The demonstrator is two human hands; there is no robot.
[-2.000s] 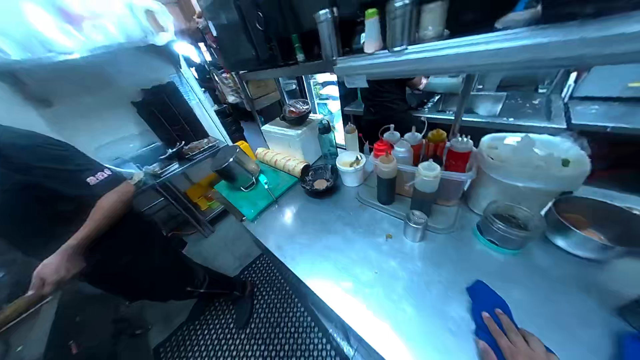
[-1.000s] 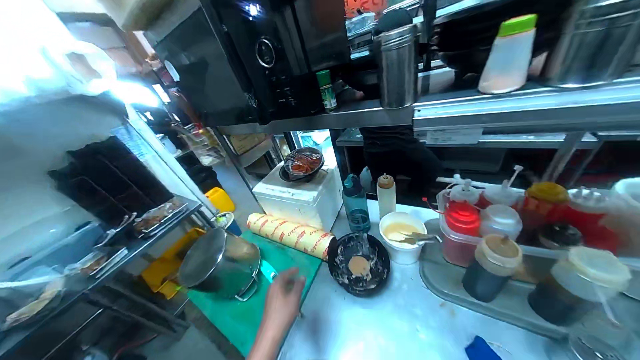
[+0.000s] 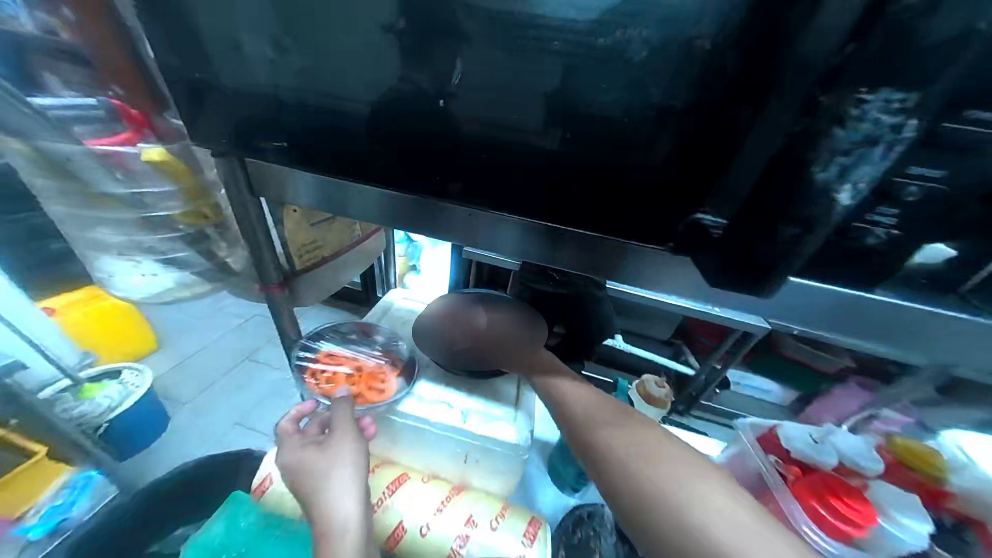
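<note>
My left hand (image 3: 329,442) grips the near rim of a bowl (image 3: 354,368) of sliced orange vegetables, thumb on the edge, with clear film stretched over it. My right hand (image 3: 484,329) reaches across a dark round bowl (image 3: 457,372) on the white plastic container (image 3: 465,407); a blurred patch covers the hand and much of that bowl, so its hold is hidden. A large roll of cling wrap (image 3: 434,508) lies just in front of the container.
A microwave (image 3: 465,116) stands on a steel shelf (image 3: 480,225) above my hands. Capped sauce bottles (image 3: 833,504) sit in a clear bin at right. A dark pot (image 3: 170,504) and green board (image 3: 248,531) are at lower left. A blue bucket (image 3: 132,426) stands on the floor.
The view has moved in close to the container. The film-covered bowl, on the container one second ago, is now left of it in my left hand. My right hand now reaches over the container.
</note>
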